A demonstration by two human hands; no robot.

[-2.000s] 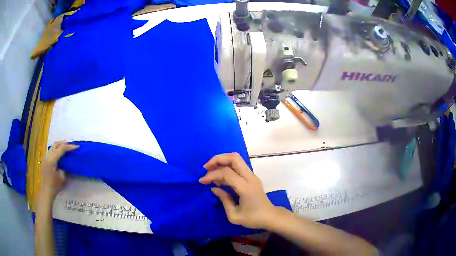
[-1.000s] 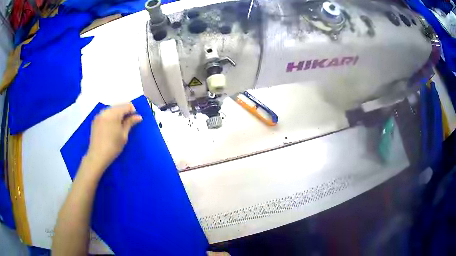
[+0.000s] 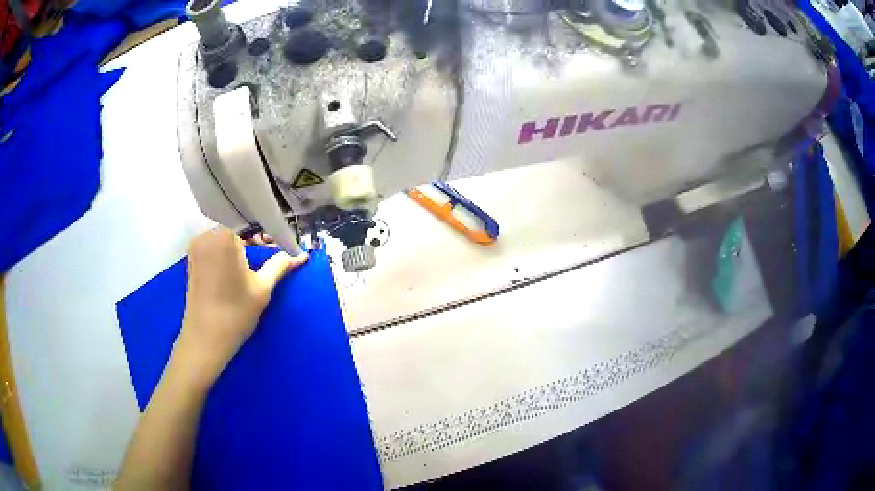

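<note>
A royal-blue fabric piece (image 3: pixel 278 384) lies on the white table, its far end at the needle area of the off-white sewing machine (image 3: pixel 403 96). My left hand (image 3: pixel 225 302) holds the far end of the piece, thumb and fingers close beside the presser foot (image 3: pixel 312 245). The fingertips partly hide the fabric edge there. The piece runs toward me and out of the bottom of the picture. My right hand is not in view.
Orange and blue thread snips (image 3: pixel 456 213) lie on the machine bed right of the needle. Another blue piece (image 3: pixel 48 153) lies at the far left. A teal-green packet (image 3: pixel 731 264) is at the table's right end. A printed ruler (image 3: pixel 537 393) runs along the front edge.
The fabric was first held in both hands, then brought by my left hand toward the needle. Its far end is now at the presser foot. My right hand has left the picture. The view has shifted.
</note>
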